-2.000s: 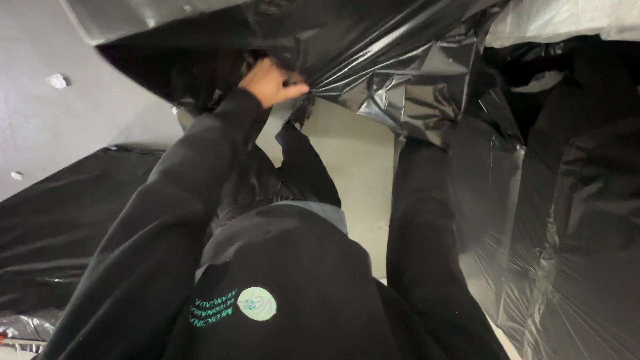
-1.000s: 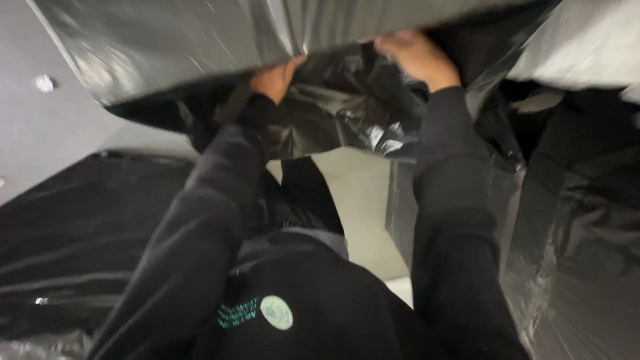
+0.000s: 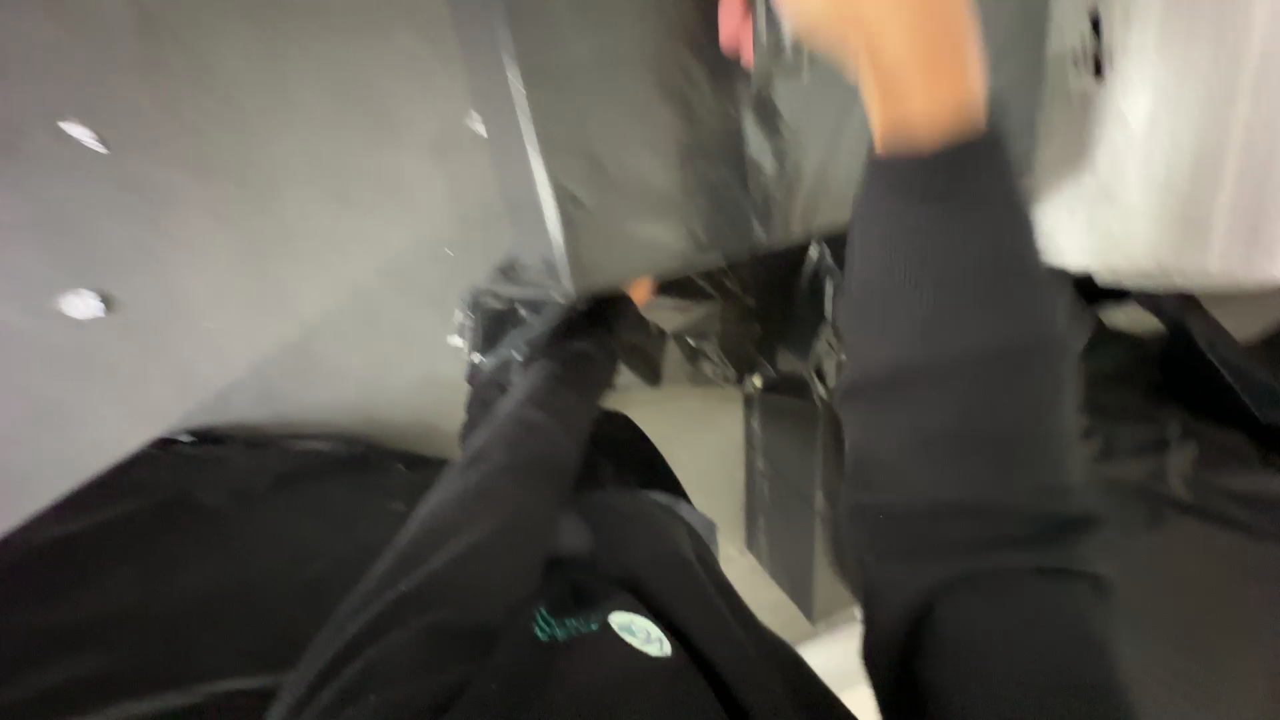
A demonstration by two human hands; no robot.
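Note:
Glossy black plastic sheeting [image 3: 660, 150] covers a flat-topped, box-like object in front of me, its lower edge hanging in loose folds. My left hand [image 3: 641, 290] is mostly hidden by the sheeting at that lower edge; one fingertip shows, and its grip is not visible. My right hand [image 3: 890, 60] is raised over the top of the sheeting near the upper frame edge, blurred, with its fingers partly cut off. Whether it holds the plastic cannot be told.
A black plastic-covered bundle [image 3: 200, 560] lies at the lower left. Crumpled white scraps [image 3: 82, 303] dot the grey floor [image 3: 250, 200]. A whitish wrapped object [image 3: 1160, 150] stands at the upper right, with dark plastic below it. A dark upright panel [image 3: 785, 490] stands near my legs.
My right hand has moved from the sheeting's lower edge up over its top. My left hand stays near the lower edge, now mostly hidden. The view has shifted.

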